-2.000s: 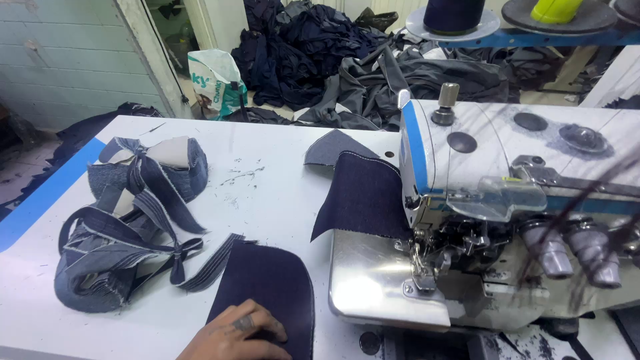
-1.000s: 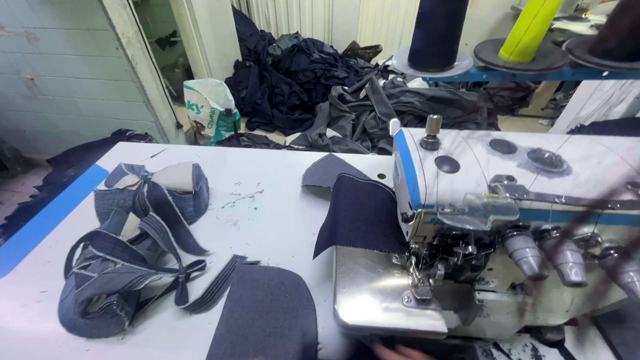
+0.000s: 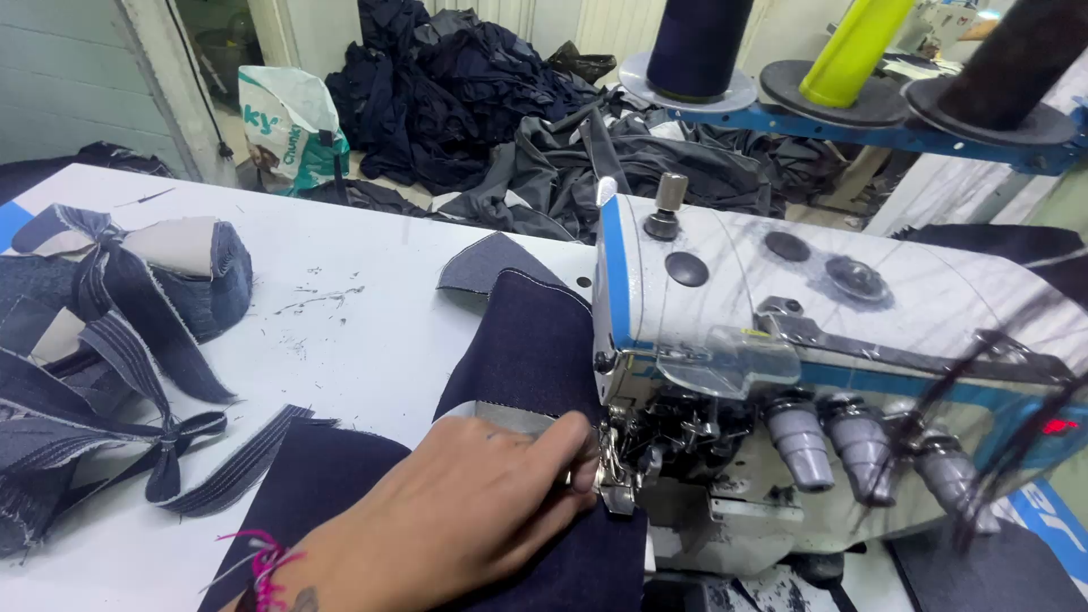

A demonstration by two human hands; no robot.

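Observation:
My left hand (image 3: 489, 493), with a pink thread bracelet at the wrist, reaches in from the lower left. Its curled fingers grip the edge of a dark denim piece (image 3: 595, 557) just left of the presser foot (image 3: 618, 497) of an overlock sewing machine (image 3: 816, 297). Beyond the hand, another dark denim piece with a stitched edge (image 3: 531, 348) lies beside the machine head, over a lighter denim corner (image 3: 493, 263). More dark denim (image 3: 331, 484) lies left of my forearm. My right hand is out of view.
Tied denim bundles (image 3: 195, 272) and striped denim strips (image 3: 221, 476) lie on the white table (image 3: 340, 323) at left. Thread cones (image 3: 701, 47) stand above the machine. Behind the table are heaps of dark cloth (image 3: 459, 93) and a printed bag (image 3: 293, 127).
Two seconds ago my left hand lay on a denim piece left of the machine plate; it is now at the presser foot, and denim covers the plate there. The view has moved closer.

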